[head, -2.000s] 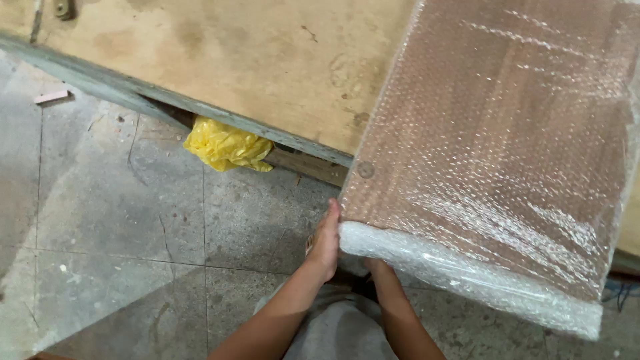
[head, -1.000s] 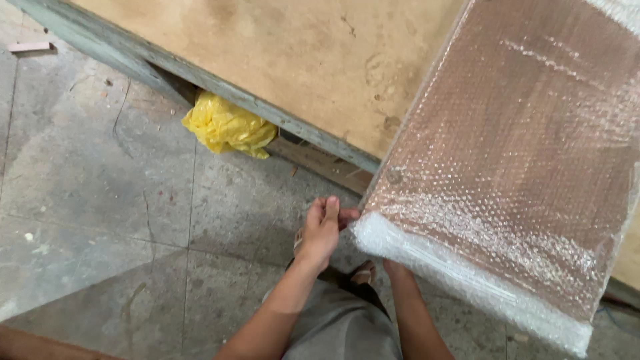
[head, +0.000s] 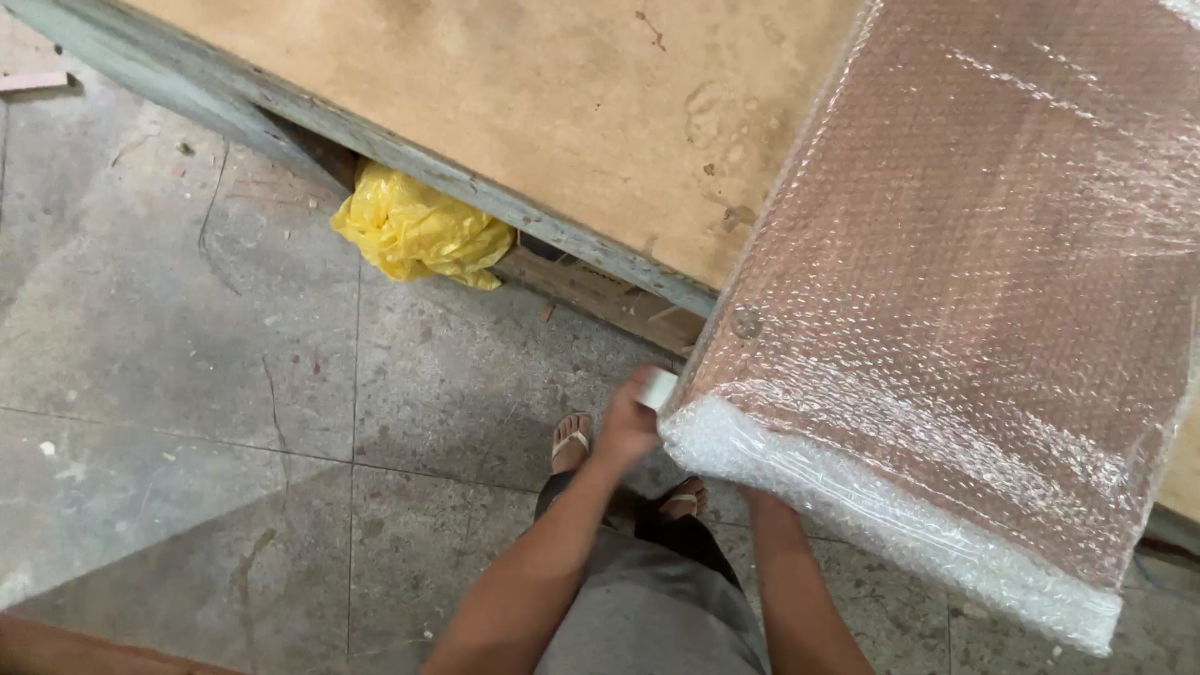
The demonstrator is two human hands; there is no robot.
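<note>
A brown flat panel (head: 947,281), wrapped in clear bubble wrap, lies on the wooden worktable and juts past its near edge. A thick folded roll of bubble wrap (head: 891,516) runs along the panel's near end. My left hand (head: 633,422) is at the near left corner, blurred, with a small white piece (head: 659,389) at its fingers; what that piece is cannot be made out. My right forearm reaches under the near end, and the right hand (head: 769,502) is mostly hidden beneath the wrap, so its grip does not show.
The plywood worktable (head: 525,103) has a worn grey edge. A crumpled yellow plastic bag (head: 422,225) sticks out below it, beside a cardboard box (head: 600,291). My sandalled feet stand on the concrete floor (head: 187,356). A small pale block (head: 36,82) lies at far left.
The small white piece now shows at my left hand, where the earlier frames show none. The right hand stays under the panel's near end.
</note>
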